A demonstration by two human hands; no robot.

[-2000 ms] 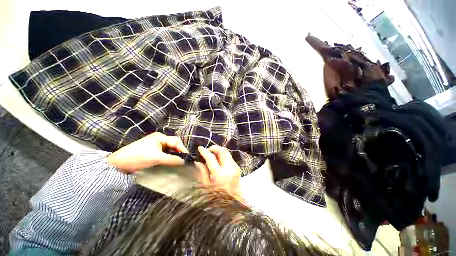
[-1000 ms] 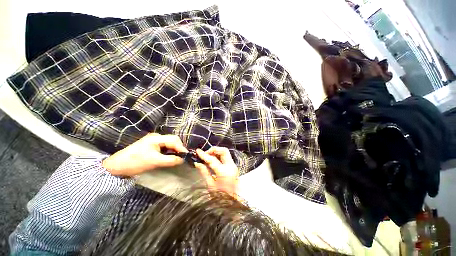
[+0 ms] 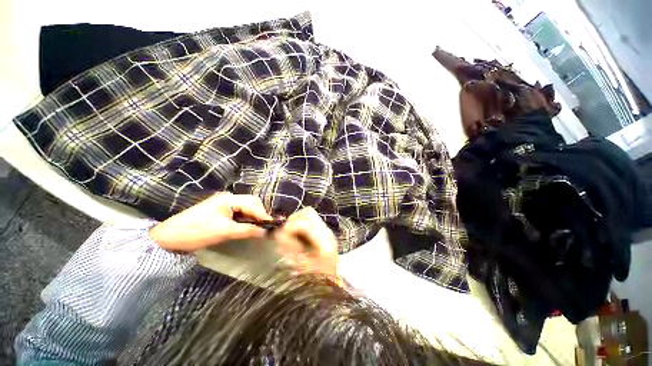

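A dark plaid garment (image 3: 286,143) with white and yellow check lines lies gathered on the white tabletop (image 3: 386,28). My left hand (image 3: 207,225) pinches the garment's near edge, where a small strip of dark cloth shows between thumb and finger. My right hand (image 3: 309,239) is at the same edge, just right of my left hand; it is blurred, with its fingertips curled at the dark cloth. Whether it holds a needle or other small thing cannot be seen. My hair hides the area below the hands.
A plain black cloth part (image 3: 107,50) sticks out beyond the plaid at the far left. A black garment pile (image 3: 557,221) lies to the right, with a crumpled brown cloth or bag (image 3: 493,96) behind it. A brown box (image 3: 622,336) is at the lower right. Grey floor (image 3: 43,236) shows at left.
My right fingers have turned inward and blurred, from a clear pinch at the edge a second ago. My left hand has stayed nearly in place, still pinching the edge.
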